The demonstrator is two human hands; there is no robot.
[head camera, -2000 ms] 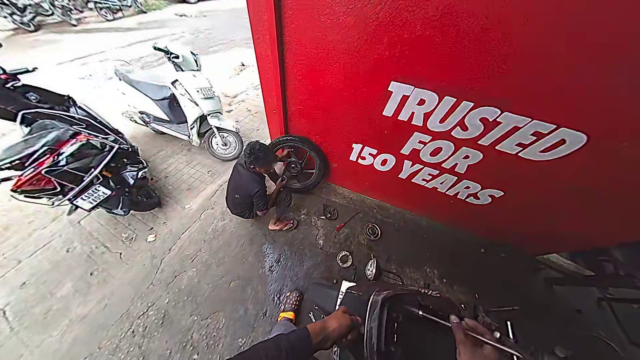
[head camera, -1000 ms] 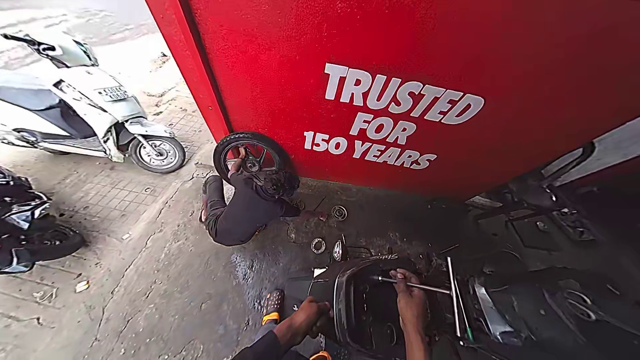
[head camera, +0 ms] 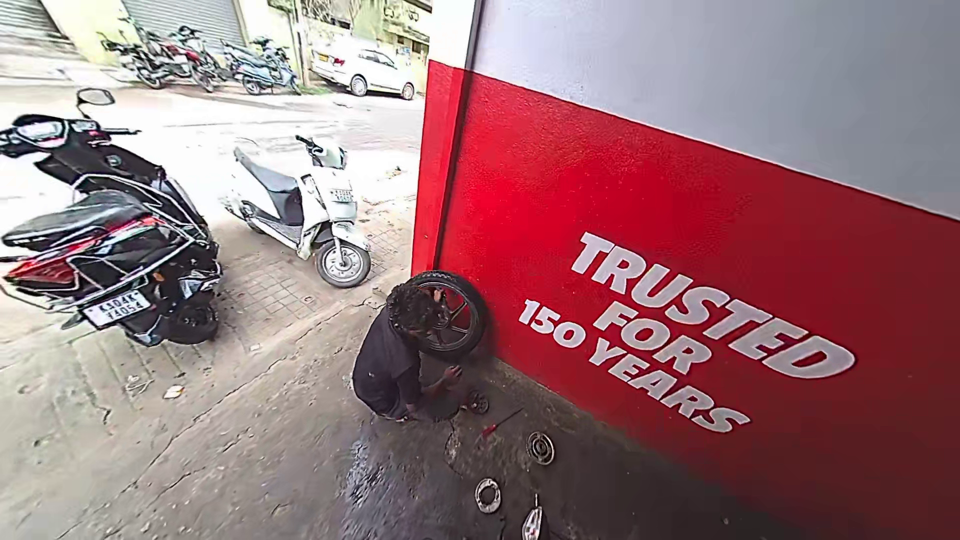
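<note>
Neither of my hands shows in the head view now. On the concrete floor lie a ring-shaped metal part (head camera: 487, 496), a round metal part (head camera: 541, 448) and a screwdriver with a red handle (head camera: 501, 423). A pale metal part (head camera: 532, 523) is cut by the lower edge. Further off, a co-worker (head camera: 386, 367) in dark clothes crouches beside a spoked motorcycle wheel with its tyre (head camera: 450, 315), which stands against the red wall. One hand of the co-worker is at the wheel, and another dark round part (head camera: 478, 402) lies near the lower hand.
A painted wall (head camera: 675, 225) with large white lettering rises at the right. To the left stand a black and red scooter (head camera: 112, 247) and a white scooter (head camera: 300, 206). Parked two-wheelers (head camera: 187, 60) and a white car (head camera: 364, 67) are across the road.
The view has tilted up, so my hands and the vehicle part with the long tool have left it. The co-worker, bent over against the wheel a second ago, now sits more upright.
</note>
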